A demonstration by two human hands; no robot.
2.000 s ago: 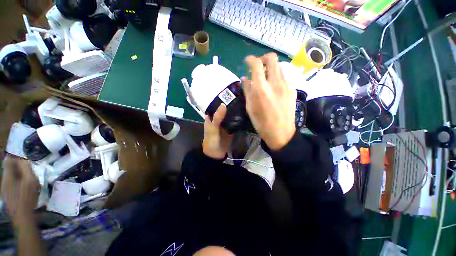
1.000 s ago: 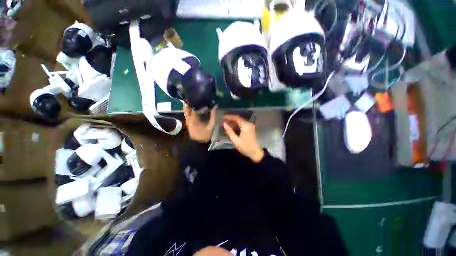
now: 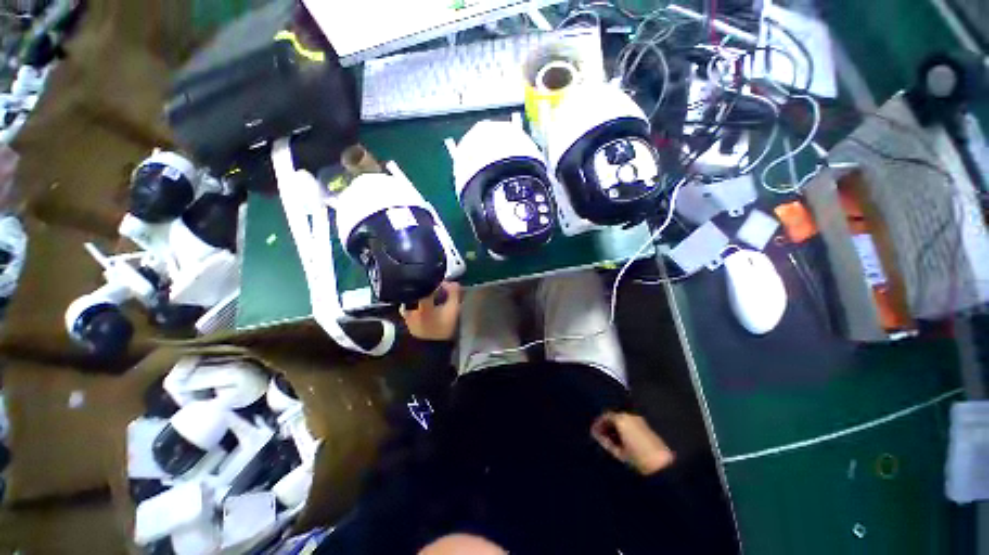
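Three white dome cameras with black balls stand in a row on the green bench: a left one [image 3: 374, 206], a middle one [image 3: 493, 146] and a right one [image 3: 591, 114]. The left camera's ball is turned down and bears a small white label [image 3: 402, 217]. My left hand [image 3: 434, 314] is at the lower edge of this ball, its fingers against it and partly hidden. My right hand [image 3: 634, 442] is over my lap, away from the cameras, with curled fingers. Whether it holds anything small cannot be made out.
A label strip [image 3: 309, 244] hangs from a black case [image 3: 255, 92] over the bench edge. Behind stand a keyboard [image 3: 434, 85] and a yellow tape roll [image 3: 539, 89]. Boxed cameras [image 3: 201, 423] lie at left. A mouse [image 3: 756, 293], tangled wires and an open carton [image 3: 846, 233] are at right.
My right hand has moved from the cameras, past my left hand, down and right over my lap. My left hand stays at the left camera, which now stands more upright. The view has shifted.
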